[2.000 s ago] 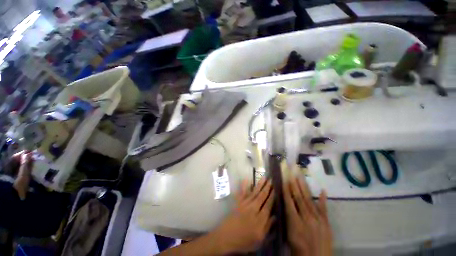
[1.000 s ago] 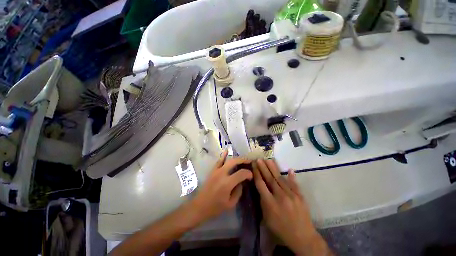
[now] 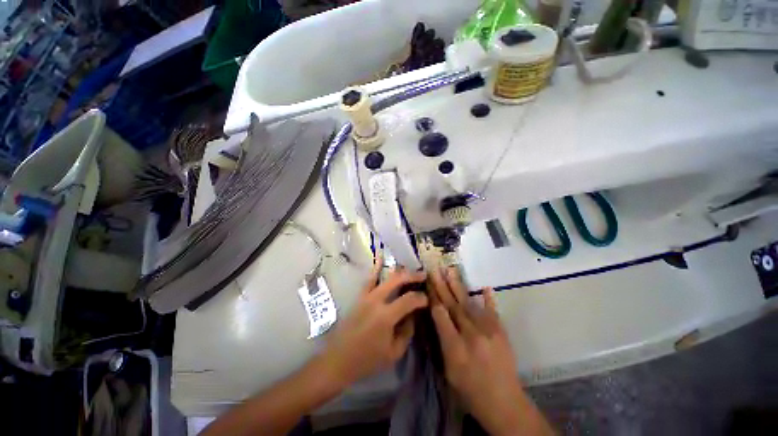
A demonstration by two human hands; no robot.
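Observation:
A dark grey-brown cloth strip (image 3: pixel 418 383) runs from the presser foot area (image 3: pixel 439 243) down over the table's front edge. My left hand (image 3: pixel 375 317) holds the strip's left side just below the needle area, fingers bent and thumb side pinching it. My right hand (image 3: pixel 465 328) lies flat on the strip's right side, fingers pointing at the foot and pressing the cloth. The needle and the cloth's front end are hidden by the machine head and fingertips. The white sewing machine (image 3: pixel 597 128) stands over the work.
A fanned stack of grey-taupe strips (image 3: pixel 256 204) lies left, with a white ticket (image 3: pixel 318 305) on a string beside it. Teal-handled scissors (image 3: pixel 567 226) lie under the machine arm. A labelled thread spool (image 3: pixel 523 64) stands on top. A white trough (image 3: pixel 316 64) is behind. Bins stand at the left.
Since the earliest frame, the view has shifted closer and my left fingers have gone from flat to bent on the strip. Over the last second both hands stay almost in place at the foot.

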